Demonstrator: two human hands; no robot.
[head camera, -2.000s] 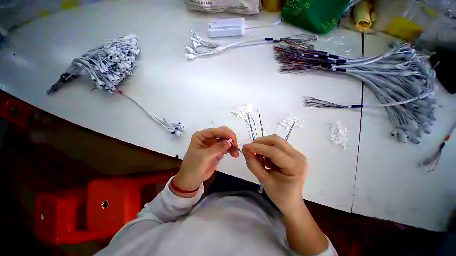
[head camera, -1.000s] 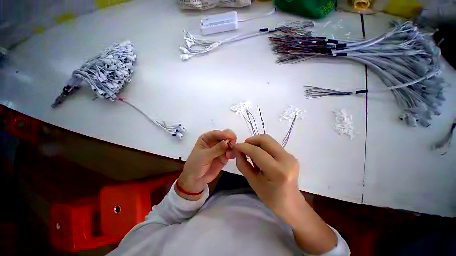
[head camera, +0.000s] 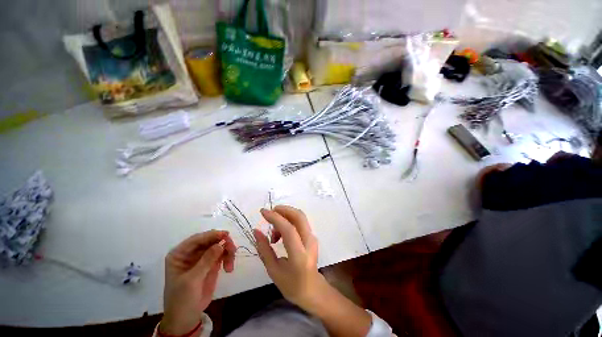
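Note:
My left hand (head camera: 198, 270) has thumb and forefinger pinched on a tiny pale piece, apparently a white connector housing (head camera: 222, 242). My right hand (head camera: 290, 253) is just to its right, thumb and fingers partly spread beside the thin wire leads (head camera: 237, 217). Whether it grips a wire is unclear. The leads fan out from near my right thumb, and one thin lead curves between my hands. A small white housing pile lies at the lead tips. Another pile (head camera: 277, 194) is behind my right fingers, and a third (head camera: 323, 187) is farther right.
A large harness bundle (head camera: 356, 125) and single harness (head camera: 303, 164) lie ahead. A white clump (head camera: 23, 214) is at far left, a white box (head camera: 164, 125) at back. Bags, including a green one (head camera: 252, 62), stand by the wall. A person (head camera: 521, 257) sits close at right.
The view has swung right and up, bringing the bags and person into view. My hands have moved apart; my right fingers have spread from the left fingertips towards the leads.

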